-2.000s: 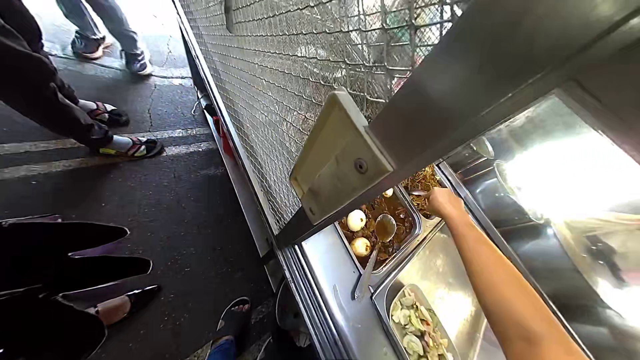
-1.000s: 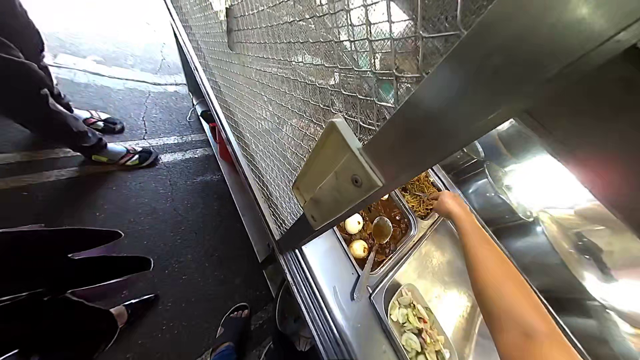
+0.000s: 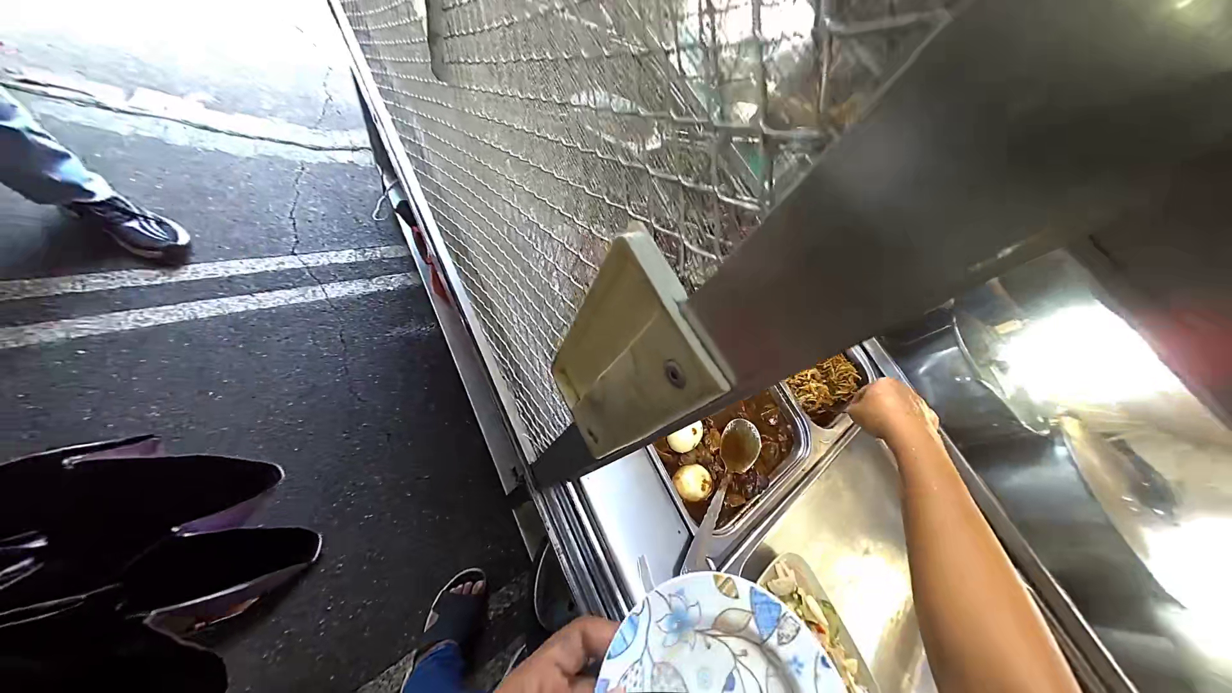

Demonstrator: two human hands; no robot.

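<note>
My left hand (image 3: pixel 563 659), at the bottom centre, grips the left edge of a round white plate (image 3: pixel 722 640) with a blue and brown floral pattern. My right hand (image 3: pixel 890 409) reaches in from the lower right to the near edge of a metal tray of noodles (image 3: pixel 826 385). Its fingers are curled, and whatever they may hold is hidden. Left of the noodles, a metal pan (image 3: pixel 794 462) holds brown stew with two pale, egg-like pieces (image 3: pixel 688 438) and a ladle (image 3: pixel 739 448). Partly behind the plate lies a dish of sliced vegetables (image 3: pixel 813 611).
A wire mesh screen (image 3: pixel 539 192) and a thick metal beam (image 3: pixel 818 231) with a beige bracket (image 3: pixel 635 356) stand above the counter. Large metal pots (image 3: pixel 1039 433) are at the right. Left of the counter are a person's shoe (image 3: pixel 144 231), a sandalled foot (image 3: pixel 457 606) and dark pointed shapes (image 3: pixel 164 558).
The plate and my left hand have come into view at the bottom. My right hand remains by the noodles. At the left, the striped sandals have gone from view and a dark shoe shows.
</note>
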